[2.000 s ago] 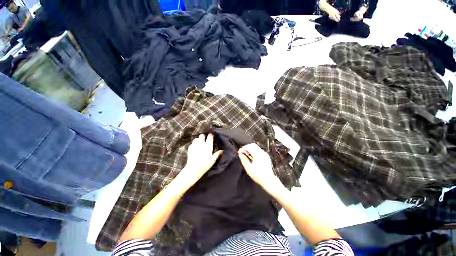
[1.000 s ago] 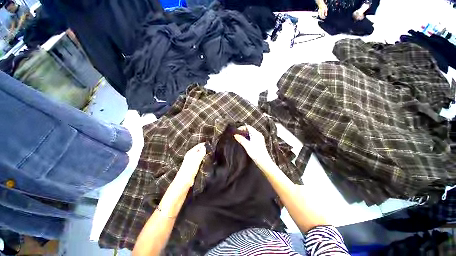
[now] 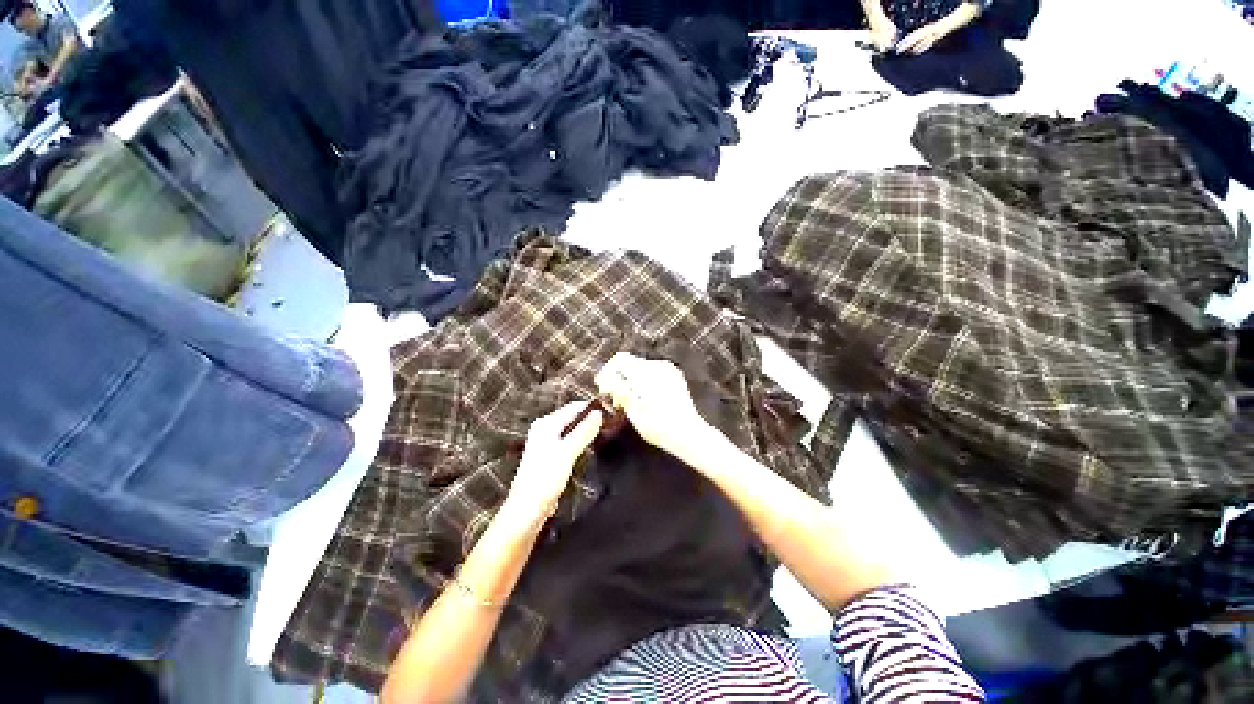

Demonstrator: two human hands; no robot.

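A brown plaid garment [image 3: 392, 516] lies spread in front of me on the white table, with its plain dark lining [image 3: 653, 530] turned up toward me. My left hand [image 3: 561, 443] pinches a small fold of the garment near its middle. My right hand [image 3: 641, 396] is closed at the same spot, its fingertips close to the left ones. A thin dark edge shows between the hands. Whether my right hand also holds a small tool cannot be told.
A pile of plaid garments [image 3: 990, 330] lies at the right. Dark garments [image 3: 536, 151] are heaped at the far left of the table. A denim jacket [image 3: 165, 413] hangs at the left. A thin hanger [image 3: 846, 102] lies farther back. Another person's hands [image 3: 915, 36] work on dark cloth opposite.
My hands were apart on the lining and have come together over the middle of the garment. The raised lining has dropped lower. The other person's hands have moved closer together.
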